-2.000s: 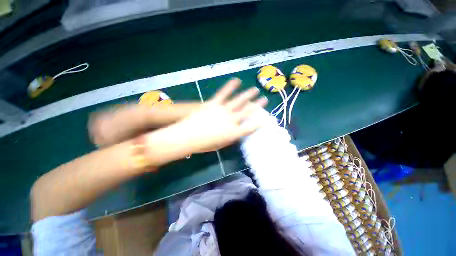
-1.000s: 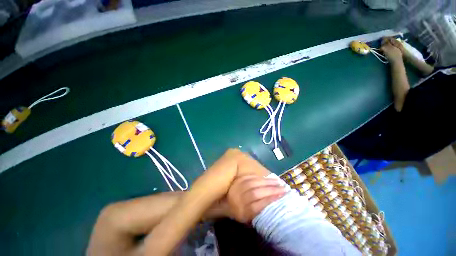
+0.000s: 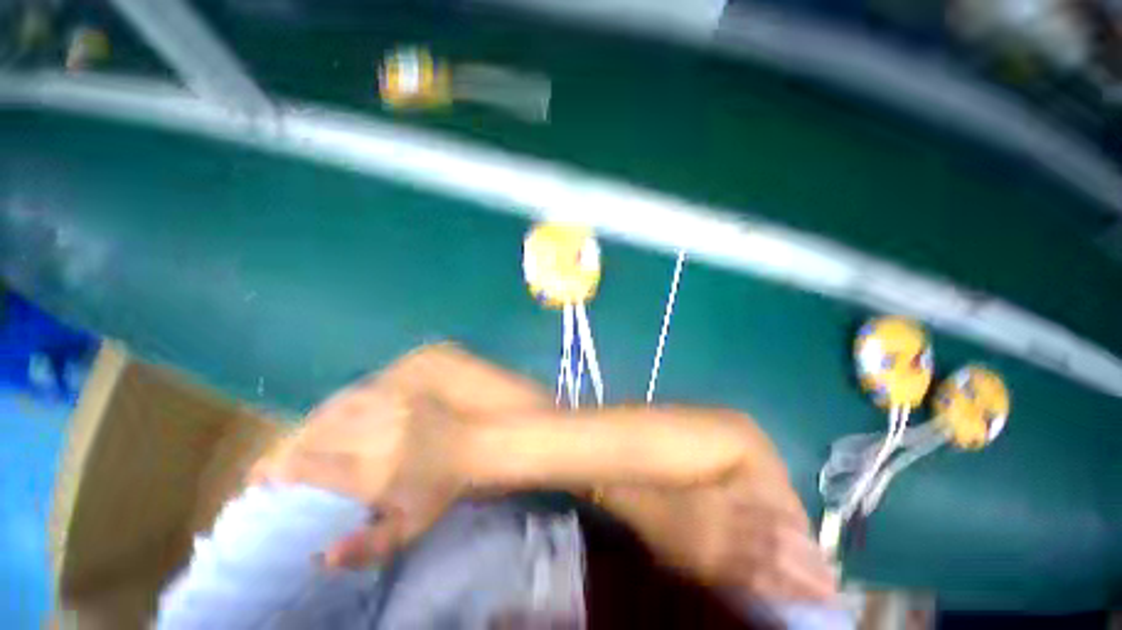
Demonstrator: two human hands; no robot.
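My arms are crossed at the near edge, and the picture is blurred. My left hand [image 3: 787, 556] lies against my right sleeve at the lower right. My right hand [image 3: 375, 517] lies by my left sleeve at the lower left. No unit shows in either hand; their finger shape is unclear. A yellow corded unit [image 3: 562, 263] lies beyond my forearms, its white cord running toward me. Two more yellow units [image 3: 895, 359] [image 3: 972, 406] lie close together at the right, cords toward the near edge.
The off-white divider rail [image 3: 726, 236] crosses the green worktop [image 3: 406, 252]. Another yellow unit [image 3: 412, 79] lies beyond it, with a small yellow thing [image 3: 87, 49] at the far left. A thin white line [image 3: 666, 326] crosses the near lane. An open brown carton [image 3: 142, 474] stands lower left.
The view has swung left, so the units appear farther right and the left carton shows; the filled carton and other person have left view. My arms went from moving to crossed and remain so.
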